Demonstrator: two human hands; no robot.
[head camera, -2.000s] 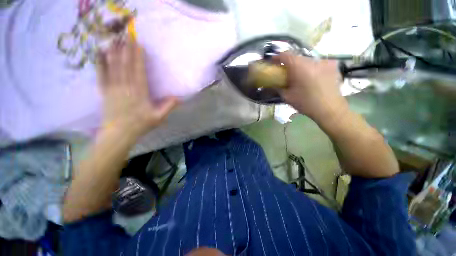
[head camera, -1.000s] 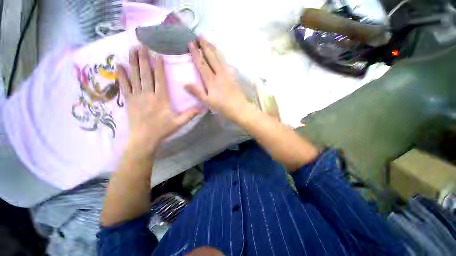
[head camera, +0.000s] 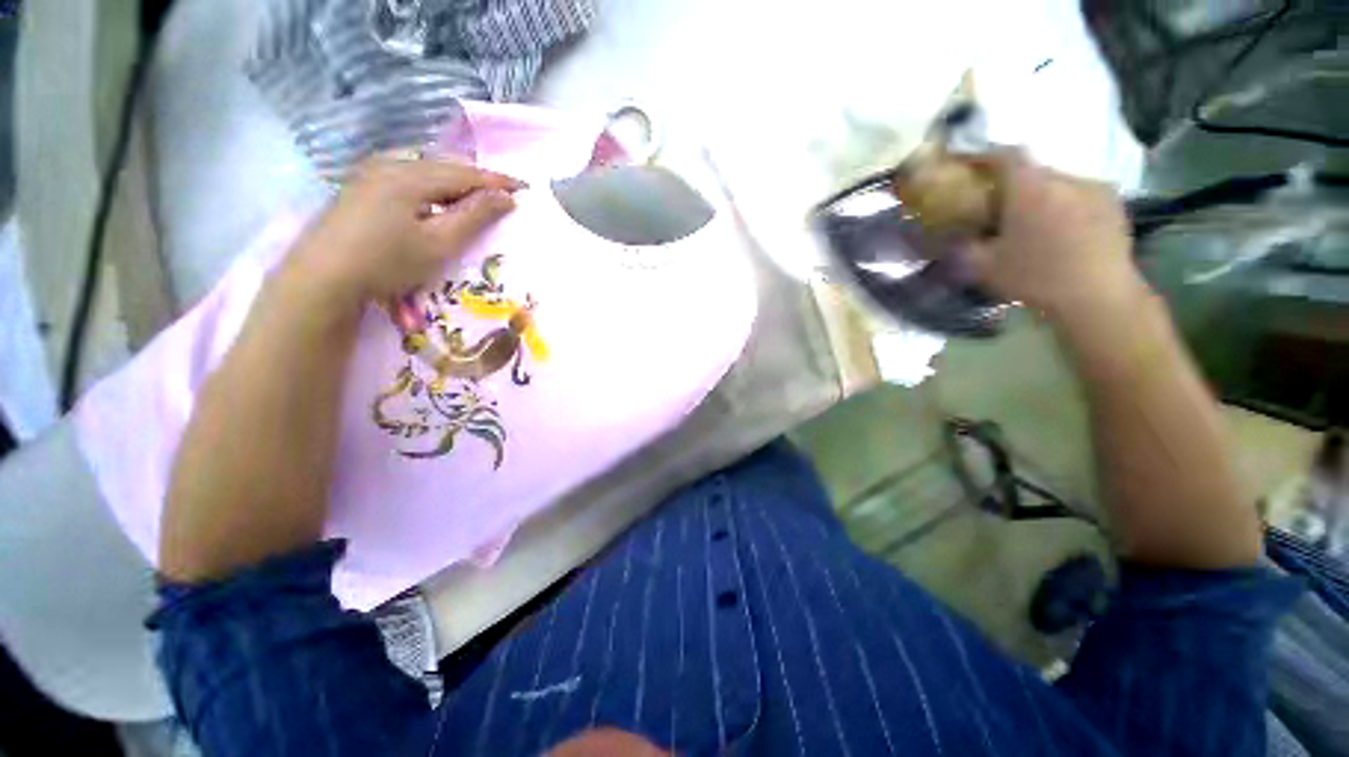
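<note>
The pale pink sleeveless top (head camera: 592, 385) lies on the pressing board (head camera: 740, 392), its printed floral motif (head camera: 459, 370) facing up and its round neck opening to the right. My left hand (head camera: 407, 229) is at the top's far edge, left of the neckline, thumb and fingers pinched on the fabric. My right hand (head camera: 1058, 229) is shut round the tan handle of the steam iron (head camera: 903, 259), off the garment to its right, by the white cloth. The iron's shiny pointed front faces left. The hand and iron are slightly blurred.
Crumpled striped shirts (head camera: 385, 74) lie behind the top on the board. A white cloth (head camera: 976, 74) covers the far right. A dark hose (head camera: 1221, 192) runs right from the iron. Dark metal parts (head camera: 1021, 488) stand on the green floor below.
My right hand has left the top and taken hold of the iron. My left hand has moved from flat on the top to its far edge. The top appears further right and turned.
</note>
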